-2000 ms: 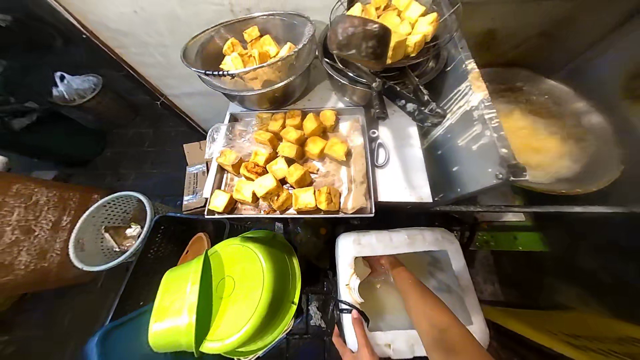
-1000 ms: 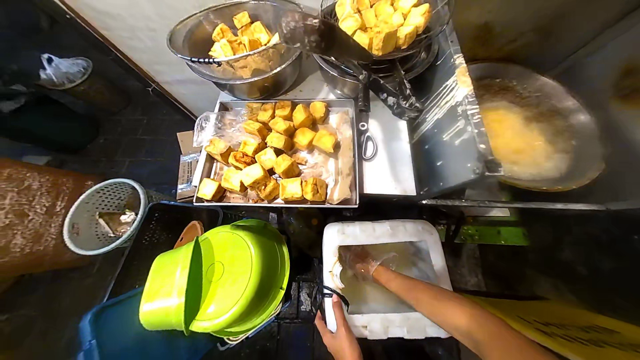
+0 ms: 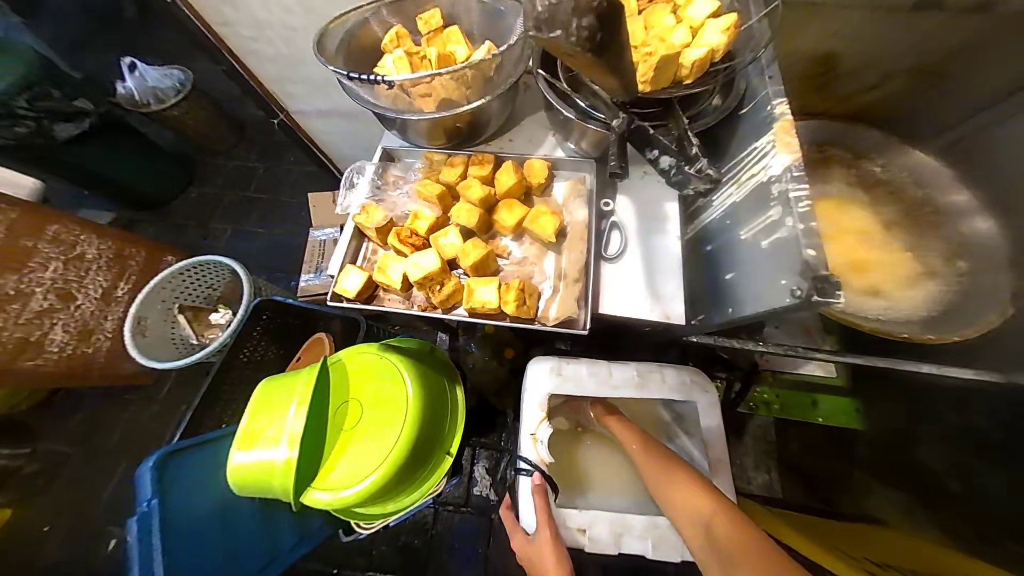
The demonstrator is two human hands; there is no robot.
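Note:
A white foam box [image 3: 628,534] holds cloudy liquid [image 3: 604,468]. Into this liquid, near the box's far left corner, reaches my right hand [image 3: 606,412]; its fingers are under the surface, so what they hold is hidden. At the near left corner my left hand [image 3: 538,524] grips the rim beside a black cord [image 3: 534,472]. Beyond the box, fried tofu cubes [image 3: 426,268] lie on a lined metal tray [image 3: 460,320], with clear plastic at its left corner.
Green plastic basins [image 3: 376,424] and a blue bin [image 3: 216,512] stand left of the box. A wok of bubbling oil [image 3: 888,240] is at the right behind a metal panel [image 3: 736,248]. Wire baskets of tofu [image 3: 424,88] stand at the back; scissors [image 3: 614,238] lie beside the tray.
My right hand stays in the liquid and has shifted slightly within the box. My left hand remains at the box's near left corner.

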